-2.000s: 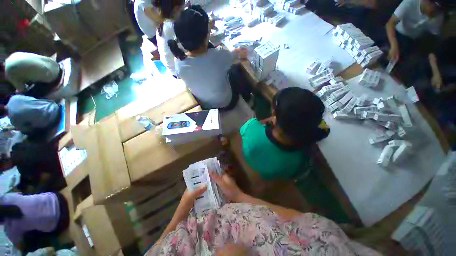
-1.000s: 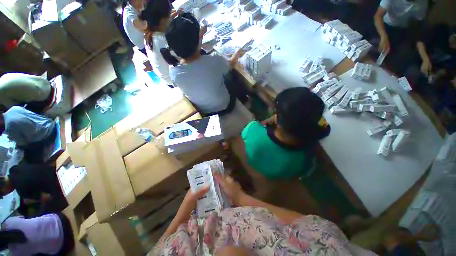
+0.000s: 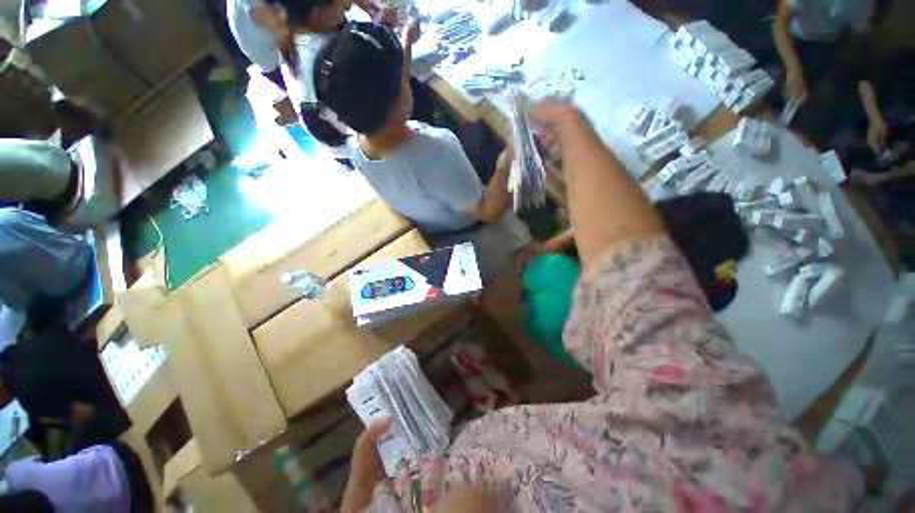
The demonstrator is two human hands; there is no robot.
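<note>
My left hand point(image 3: 369, 456) holds a fanned stack of flat white printed pieces point(image 3: 403, 403) low in front of my body. My right hand point(image 3: 554, 118) is stretched forward over the near edge of the white-covered table, slightly blurred. It grips the upper end of a second bundle of thin white pieces point(image 3: 526, 165), which hangs upright. A seated worker's hand point(image 3: 495, 196) is at the left side of this bundle. My right fingertips are partly hidden.
A printed product box point(image 3: 416, 285) and a clear bottle point(image 3: 304, 285) lie on brown cartons point(image 3: 311, 346) at left. The worker in grey point(image 3: 416, 170) sits ahead. A green-shirted person point(image 3: 550, 301) is partly behind my right arm. Small white boxes point(image 3: 788, 215) lie on the table point(image 3: 602, 60).
My right hand has left the stack at my body and reached forward with a bundle. My left hand alone holds the rest, now fanned. The grey-shirted worker has turned towards me.
</note>
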